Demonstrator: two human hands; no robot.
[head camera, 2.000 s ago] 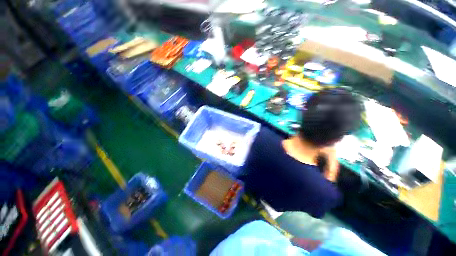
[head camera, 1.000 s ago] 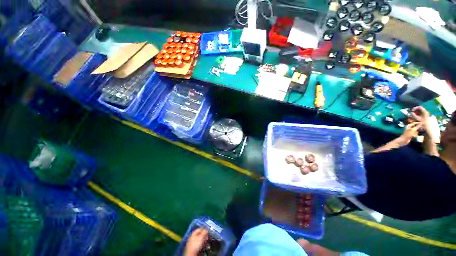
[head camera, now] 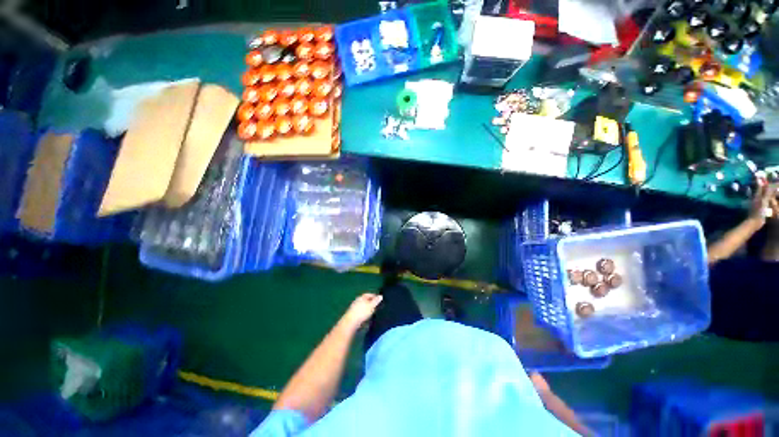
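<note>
My left hand (head camera: 366, 307) is low in front of me, left of a round dark stool (head camera: 433, 245). It is small and blurred; nothing shows in it, and its finger pose is unclear. My right arm (head camera: 551, 399) shows only partly beside my blue shirt at the bottom; its hand cannot be made out. A large blue tote (head camera: 632, 341) with clear lining holds several brown round cups (head camera: 600, 288), right of the stool. Neither hand touches it.
The green bench (head camera: 461, 141) carries orange housings (head camera: 289, 85), parts bins (head camera: 393, 38), a white box (head camera: 498, 51), white paper (head camera: 536, 147) and an orange-handled tool (head camera: 635, 156). Blue crates (head camera: 333, 213) stand below. Another person's arm (head camera: 741, 237) is at right.
The view has moved left and nearer the bench. My left hand was over a small blue crate at the bottom; now it is away from it, near the stool. The neighbouring person has shifted toward the right edge.
</note>
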